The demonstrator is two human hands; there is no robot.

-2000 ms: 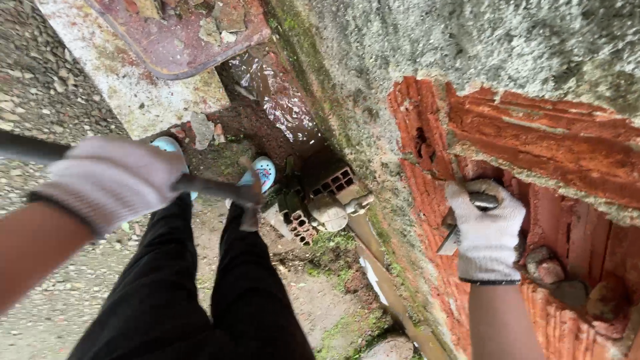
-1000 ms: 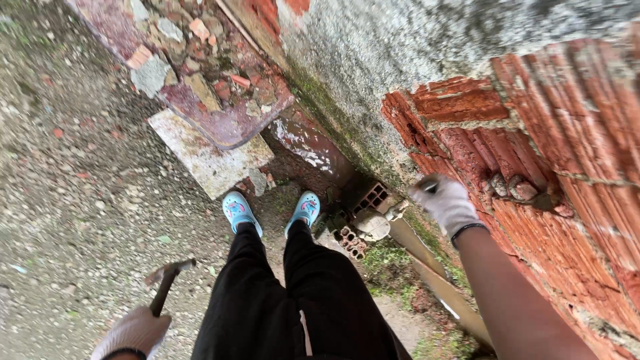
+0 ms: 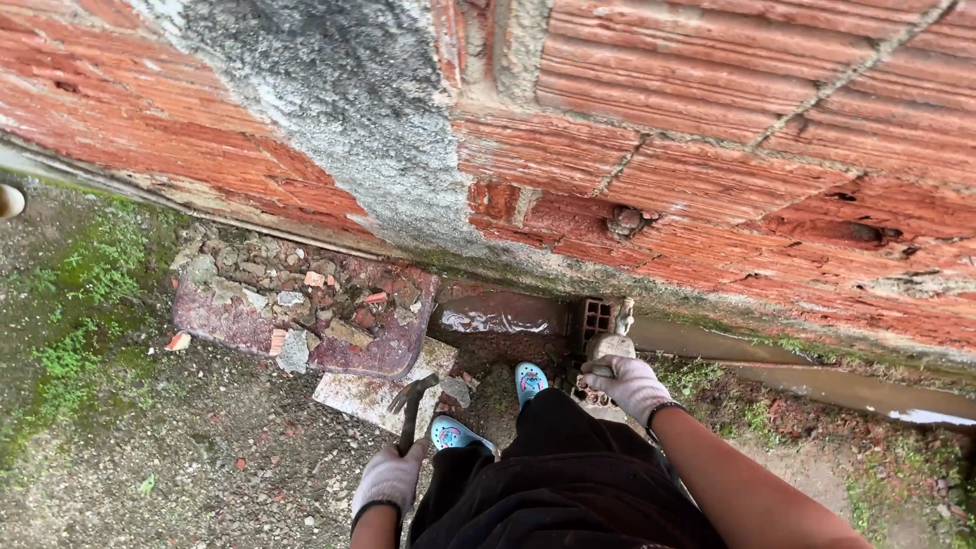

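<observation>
My left hand (image 3: 390, 476), in a pale knit glove, grips the handle of a claw hammer (image 3: 412, 398), whose head points up and away from me. My right hand (image 3: 629, 387), gloved likewise, is closed around a small tool (image 3: 602, 370); only its grey end shows, so its kind cannot be told. Both hands are low, in front of my body and apart from the wall. Beyond them stands a red hollow-brick wall (image 3: 686, 168) with a band of rough grey render (image 3: 358, 114) still on it. Small rubble pieces (image 3: 627, 221) sit in a broken recess of the brick.
A reddish board (image 3: 229, 320) bears mortar and brick rubble along the wall's foot. A pale slab (image 3: 347, 393) lies partly beneath it. Muddy water (image 3: 496, 313) fills a channel by the wall. Broken hollow bricks (image 3: 597, 316) stand near my clogs (image 3: 531, 380); gravel spreads at left.
My right hand has come away from the brick wall and is now low beside my legs. The hammer was raised across my body at first, then lowered. The view has swung strongly.
</observation>
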